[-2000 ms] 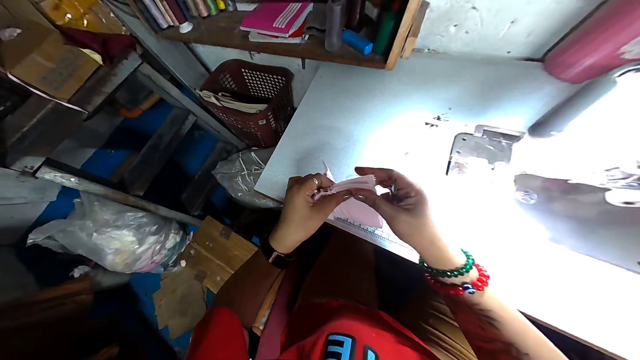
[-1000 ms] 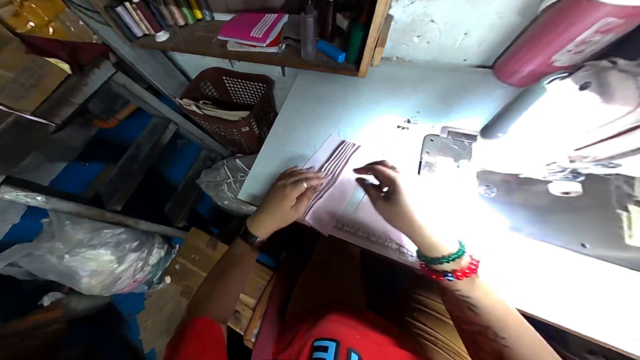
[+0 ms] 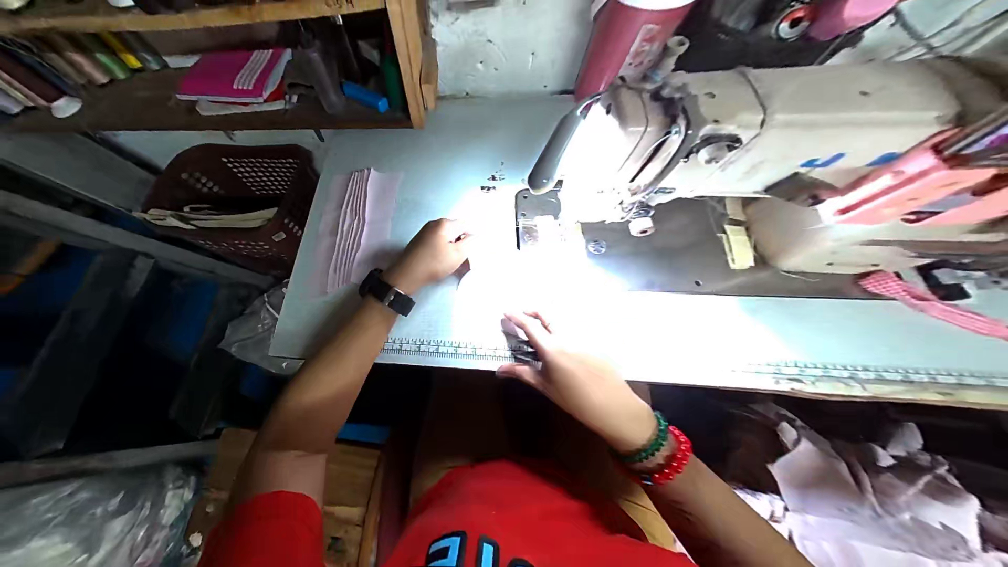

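Observation:
My left hand, with a black watch at the wrist, is on the sewing table left of the needle plate. Glare hides its fingertips and any cloth under them. At the front edge, my right hand has a small dark metal tool, perhaps thread snips, between thumb and fingers. A pleated pale pink cloth piece lies flat at the table's left, beyond my left forearm. The industrial sewing machine stands right of both hands, its lit needle area washed out by the lamp.
Measuring tape runs along the front edge. A brown plastic basket stands left of the table, below a wooden shelf with notebooks. A pink cylindrical container is behind the machine. Crumpled pale cloth lies below the table at right.
The pleated cloth, under my left hand one second ago, now lies at the table's left, let go. Both hands have moved apart from it. The view has shifted right.

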